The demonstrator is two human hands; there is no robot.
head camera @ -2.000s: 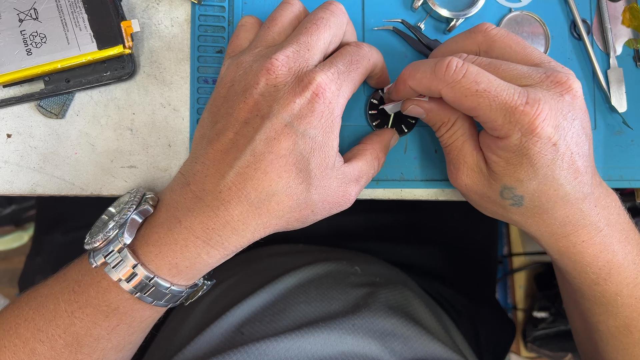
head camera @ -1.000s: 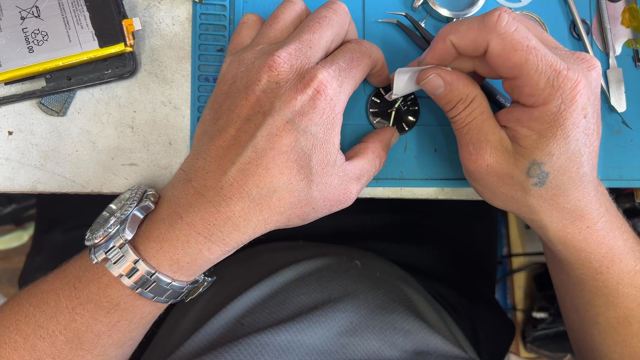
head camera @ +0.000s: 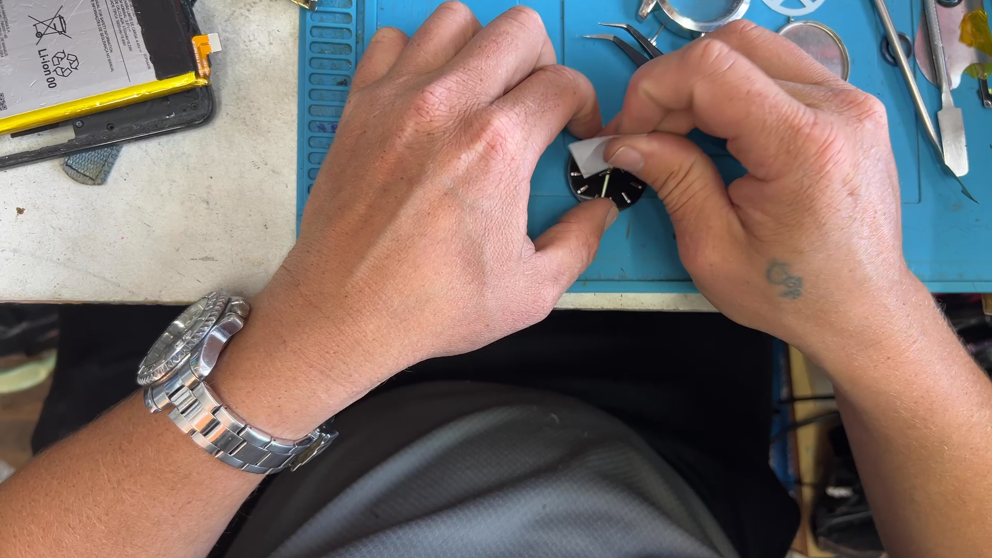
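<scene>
A round black watch dial (head camera: 620, 188) with pale hour markers and hands lies on the blue work mat (head camera: 643, 248). My left hand (head camera: 457, 186) steadies it by the edge, the thumb at its lower rim and the index finger near its upper side. Between thumb and index finger, my right hand (head camera: 744, 147) pinches a small piece of white paper or film (head camera: 592, 156), which lies over the upper left of the dial. The right fingers hide part of the dial. Curved-tip tweezers (head camera: 632, 43) lie just above, partly under the right hand.
A round metal watch case (head camera: 704, 23), a metal-rimmed disc (head camera: 821, 46) and a white plastic ring (head camera: 794, 4) lie beyond my right hand. Metal tools, one a flat-bladed spatula (head camera: 952, 139), are at the right. A battery pack (head camera: 93, 54) rests on a black frame at the upper left.
My right hand lifted the white piece off the dial's middle a second ago and has now lowered it onto the dial's upper part. My left hand has stayed in place.
</scene>
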